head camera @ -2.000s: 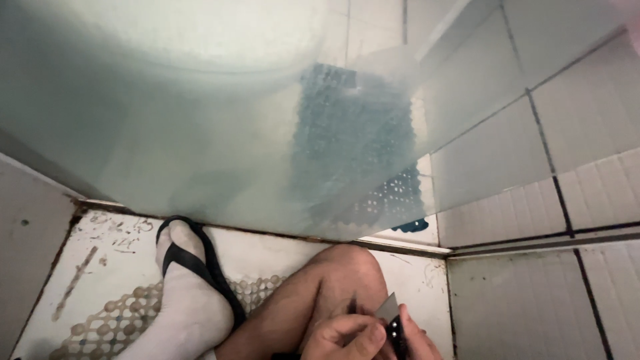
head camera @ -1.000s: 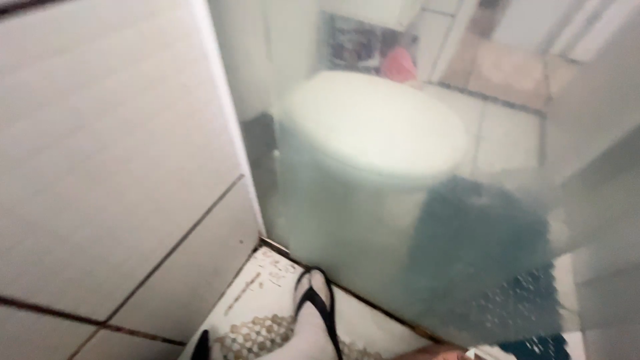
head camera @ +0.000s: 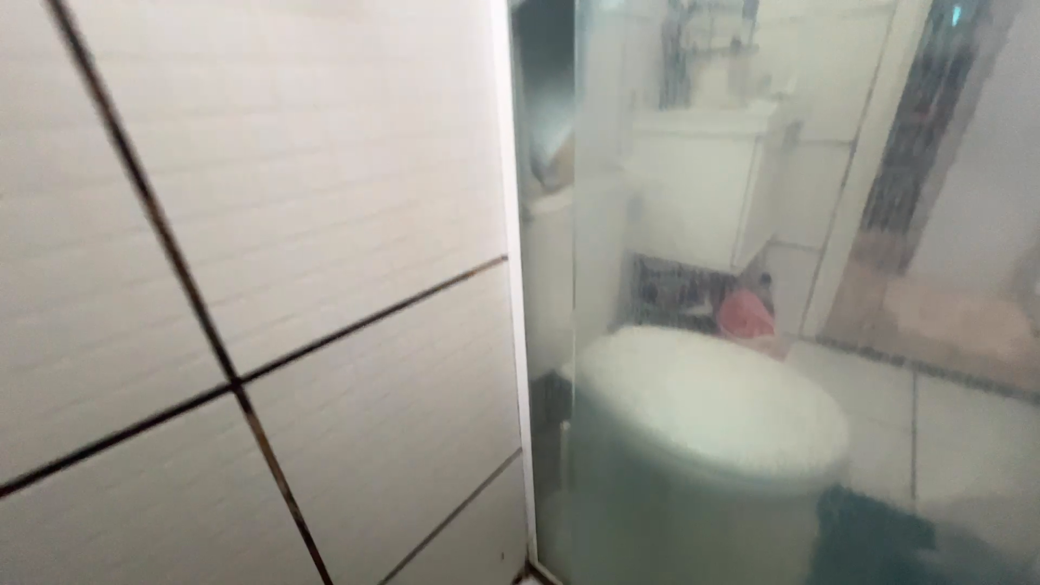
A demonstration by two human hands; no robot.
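Neither my left hand nor my right hand shows in the head view now, so what they hold or touch is hidden. On the left, a white tiled wall (head camera: pixel 366 203) fills the picture, its dark grout lines (head camera: pixel 187 284) crossing near the lower left. A white upright frame strip (head camera: pixel 513 325) runs down where the wall meets a hazy glass shower panel (head camera: pixel 691 528). Through the glass, a toilet with its white lid (head camera: pixel 715 406) down stands at the lower middle.
Beyond the glass are a white cabinet (head camera: pixel 691 195), a pink container (head camera: pixel 743 315) on the floor, and a blue-green mat (head camera: pixel 869 536) at the lower right. Pale floor tiles (head camera: pixel 967 439) and a doorway lie to the right.
The view has swung up and left. My hands, seen two seconds ago with a small flat blade and a dark piece with light dots, have left the view, as have my legs and the flip-flop.
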